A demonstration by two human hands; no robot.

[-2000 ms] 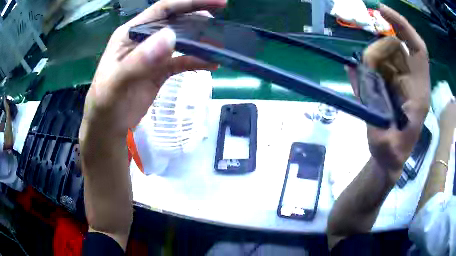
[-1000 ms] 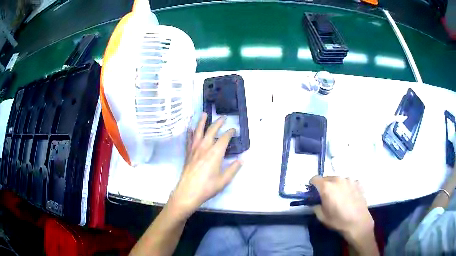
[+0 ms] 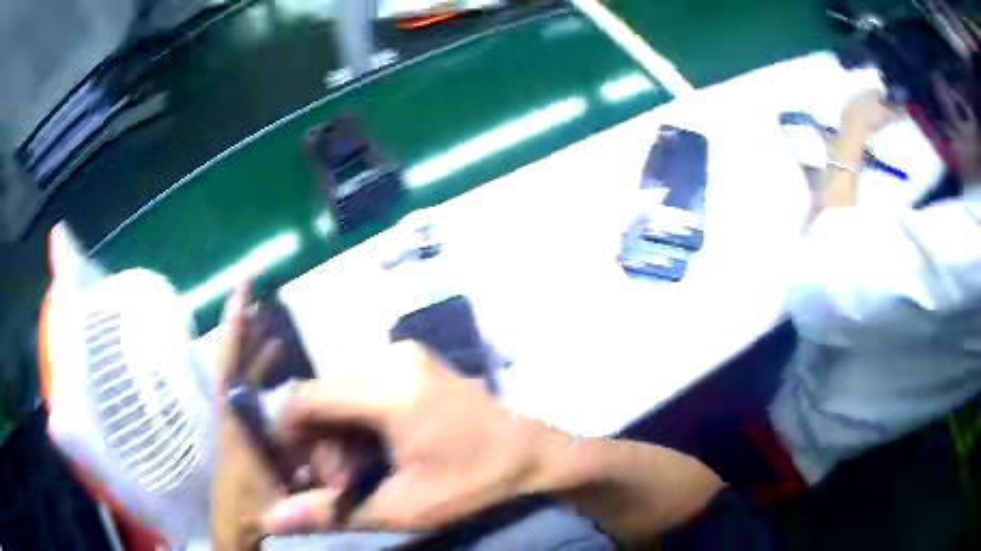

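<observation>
My left hand (image 3: 239, 468), blurred at the lower left, holds a black middle frame (image 3: 274, 342) tilted up, fingers along its far edge and thumb near its lower end. My right hand (image 3: 457, 436) reaches across over the lower part of this frame, its fingertips at the frame. Dark tweezers (image 3: 360, 468) appear to be in my right hand; blur and the fingers hide most of them. A second black middle frame (image 3: 443, 331) lies on the white bench behind my right hand, which partly covers it.
A white fan (image 3: 134, 377) stands at left. A silvery round item (image 3: 420, 239) is on the bench (image 3: 570, 312). Stacked frames (image 3: 676, 178) lie to the right. More frames (image 3: 353, 172) are on the green conveyor (image 3: 484, 145). Another person's sleeve (image 3: 882, 291) is at right.
The view has turned right and tilted. My left hand has lifted a middle frame off the bench. My right hand has moved from the other frame's lower end to the held frame.
</observation>
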